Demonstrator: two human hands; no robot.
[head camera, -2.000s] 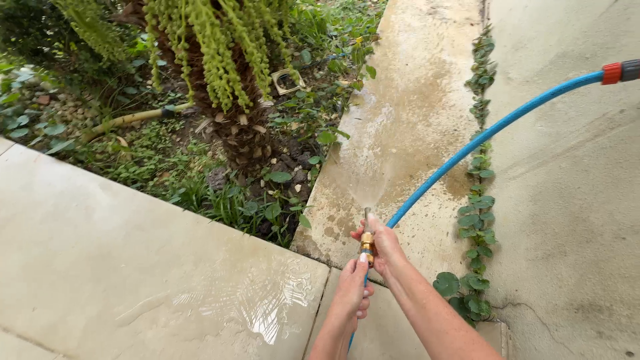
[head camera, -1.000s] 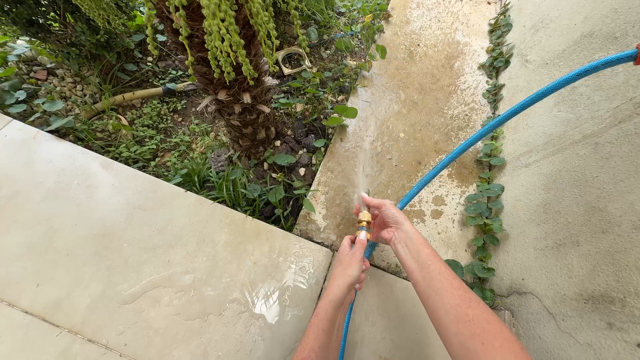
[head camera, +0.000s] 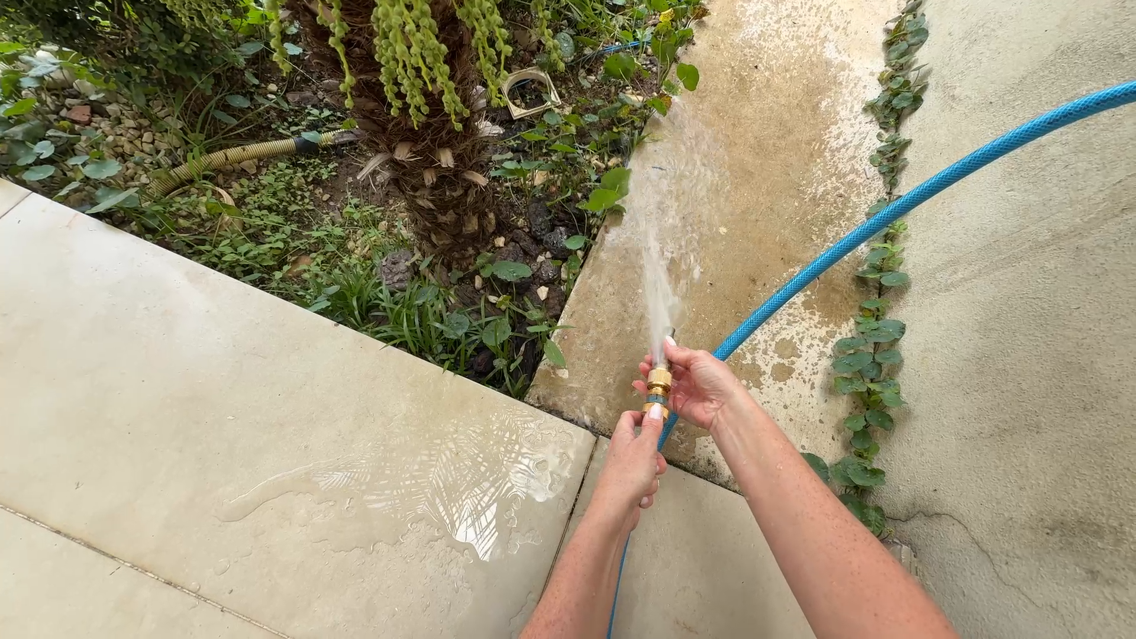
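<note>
My left hand (head camera: 632, 466) is closed around the lower end of a brass hose nozzle (head camera: 658, 387), where the blue garden hose (head camera: 834, 257) joins it. Around the nozzle's upper end are the fingers of my right hand (head camera: 697, 386), the thumb near its tip. A spray of water (head camera: 658, 275) leaves the nozzle away from me and lands on the stained concrete strip (head camera: 763, 177). The hose arcs from the right edge down behind my right hand; a length also shows beside my left forearm.
Pale paving slabs (head camera: 222, 382) with a wet patch lie at left. Beyond them are a palm trunk (head camera: 426, 160), a corrugated yellow pipe (head camera: 240, 155) and a square plastic frame (head camera: 530, 93) in the planted bed. A creeping vine (head camera: 874, 355) runs along the rendered wall (head camera: 1021, 355).
The water spray looks longer and broader than before, reaching farther up the strip. The red hose connector seen earlier at the right edge is out of view. Both hands remain on the nozzle.
</note>
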